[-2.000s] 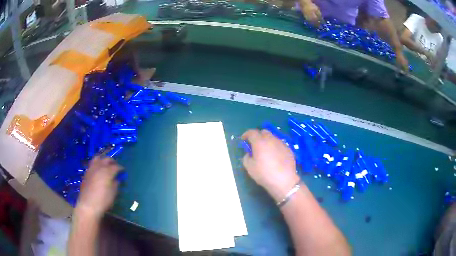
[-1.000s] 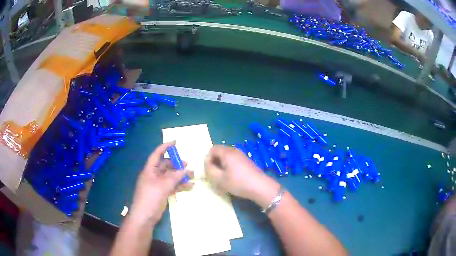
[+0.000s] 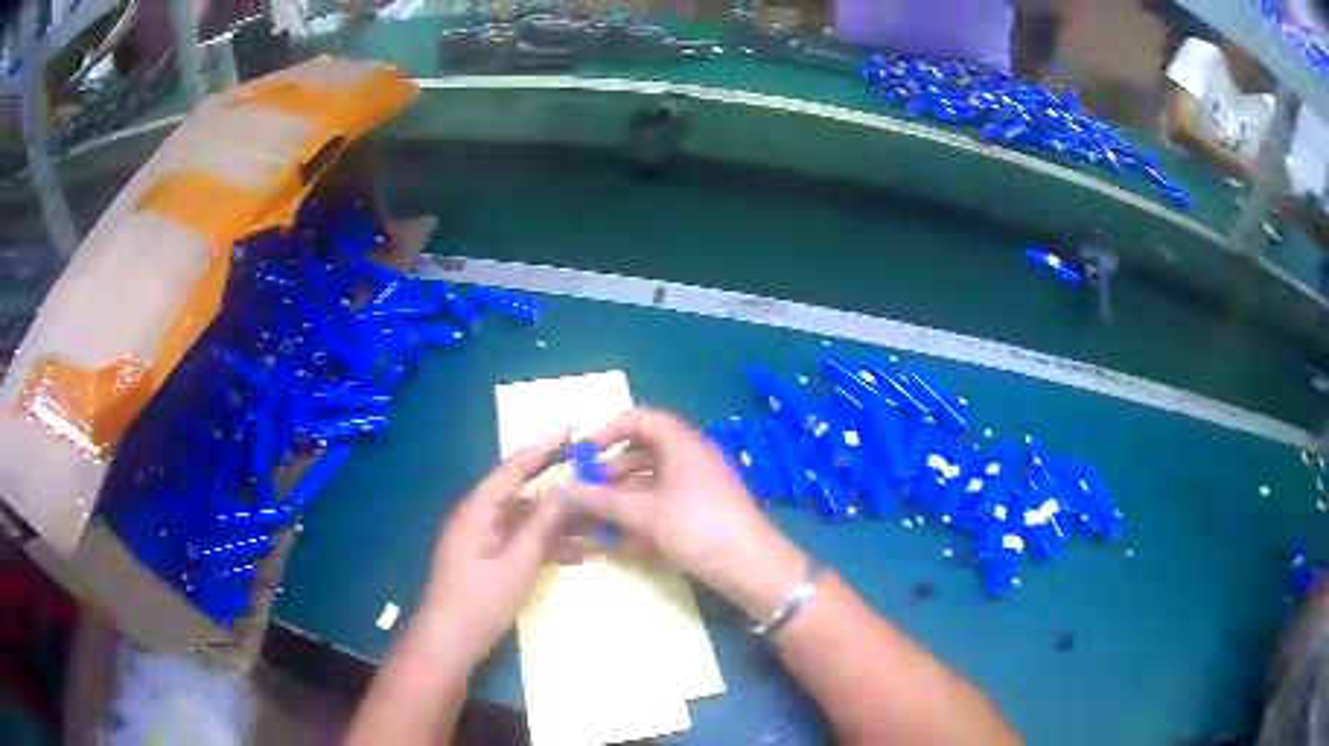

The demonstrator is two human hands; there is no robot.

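My left hand [image 3: 503, 547] and my right hand [image 3: 678, 488] meet over the pale label sheet [image 3: 620, 641]. Both hold a blue cylindrical cell [image 3: 587, 464] between their fingertips. The fingers cover most of the cell, and a small pale piece shows beside it, too blurred to tell how it sits. The sheet lies upright on the green bench, its middle hidden by my hands. To its right lies a pile of blue cells with white patches [image 3: 875, 445]. To the left is a heap of blue cells without visible white patches [image 3: 270, 423].
An open cardboard box [image 3: 124, 284] with orange tape holds the left heap. A pale metal rail [image 3: 787, 313] edges the dark green conveyor, where a blue cell [image 3: 1052, 265] lies. More blue cells [image 3: 1020, 110] and people are on the far side. A pale scrap [image 3: 388, 617] lies near the bench edge.
My left hand has moved from the left heap to over the sheet with a blue cell. My right hand has left the right pile and closed onto the same cell. The conveyor cell has shifted right.
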